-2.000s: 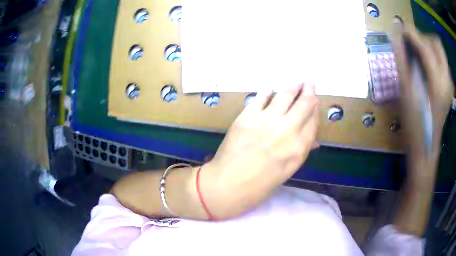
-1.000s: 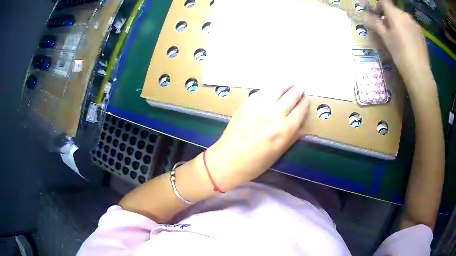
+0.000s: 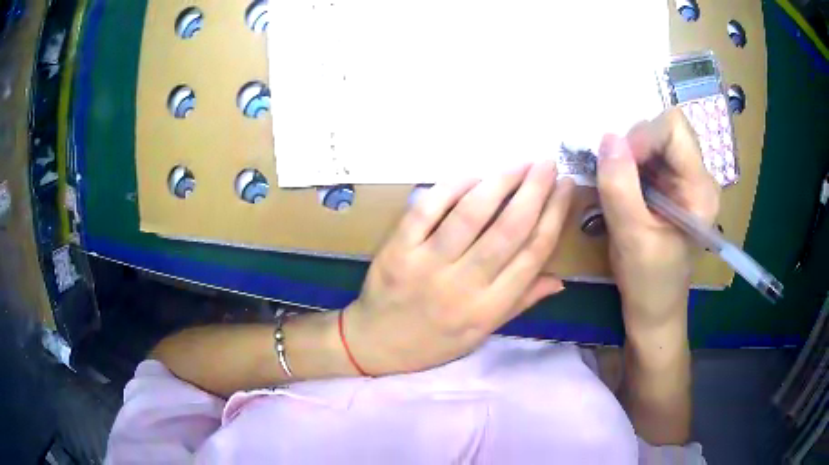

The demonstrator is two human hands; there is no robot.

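The record sheet (image 3: 454, 86) is glared mostly to blank white, with some dark marks near its lower right corner. My left hand (image 3: 464, 263) lies flat over its lower edge with the fingers together. My right hand (image 3: 659, 200) grips a clear-barrelled gel pen (image 3: 704, 236) at the sheet's lower right corner. The pen's dark end points down to the right; its tip is hidden by my fingers. The pocket calculator (image 3: 712, 127), with a grey display and pink-lilac keys, lies right of the sheet, partly behind my right hand.
The tan perforated board (image 3: 214, 145) lies under the sheet, with silvery and dark round shapes in its holes. It sits on a green mat (image 3: 109, 136) edged in blue and yellow. Dark racks or clear packaging (image 3: 68, 263) stand at the left.
My right hand has come from the calculator's far side down to the sheet's lower right corner, with the pen now clearly seen. My left hand stays on the lower edge. The view has shifted.
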